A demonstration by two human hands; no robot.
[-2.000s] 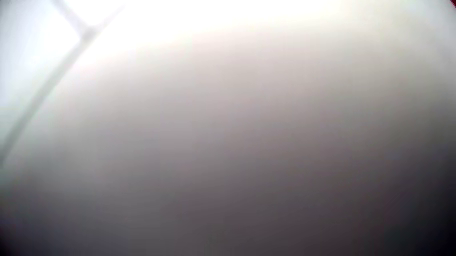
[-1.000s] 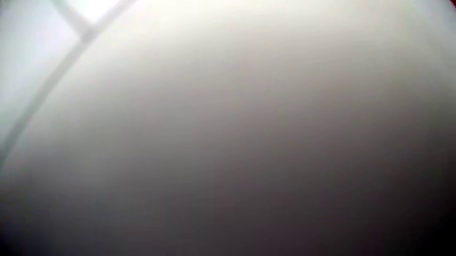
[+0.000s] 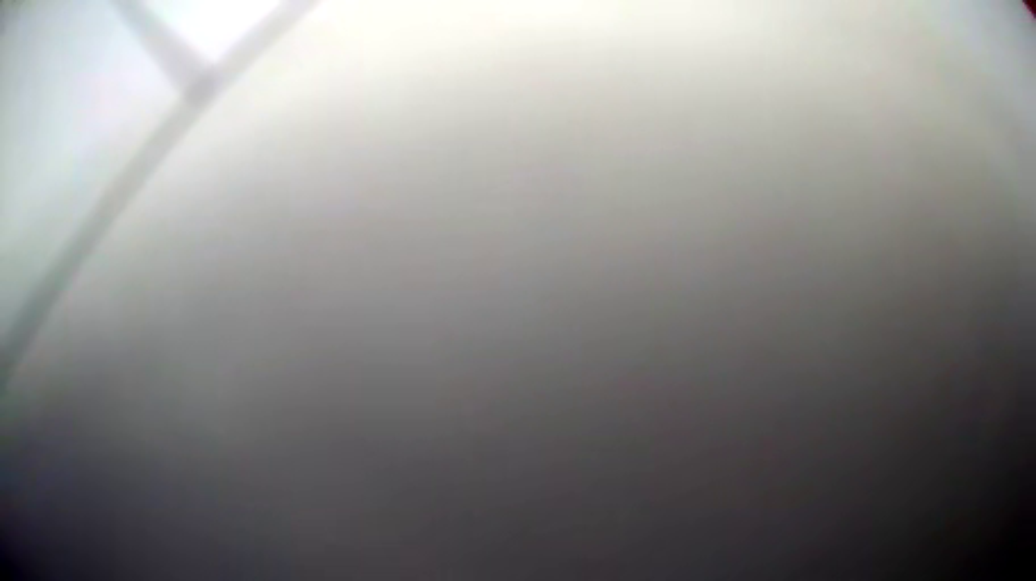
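Note:
A blurred grey-beige surface [image 3: 534, 295] fills almost the whole head view, very near the camera. It is pale at the top and darkens toward the bottom. It is too blurred to tell what it is. My left hand and my right hand are not in view. No held object can be made out.
At the upper left, beyond the pale surface, a blurred grey line [image 3: 108, 210] curves down to the left edge, and a shorter grey line joins it near the top. Bright white shows around them. A small red spot [image 3: 1032, 7] shows in the top right corner.
The grey lines at the upper left have shifted very slightly. The bright glare along the top has dimmed since the earliest frame.

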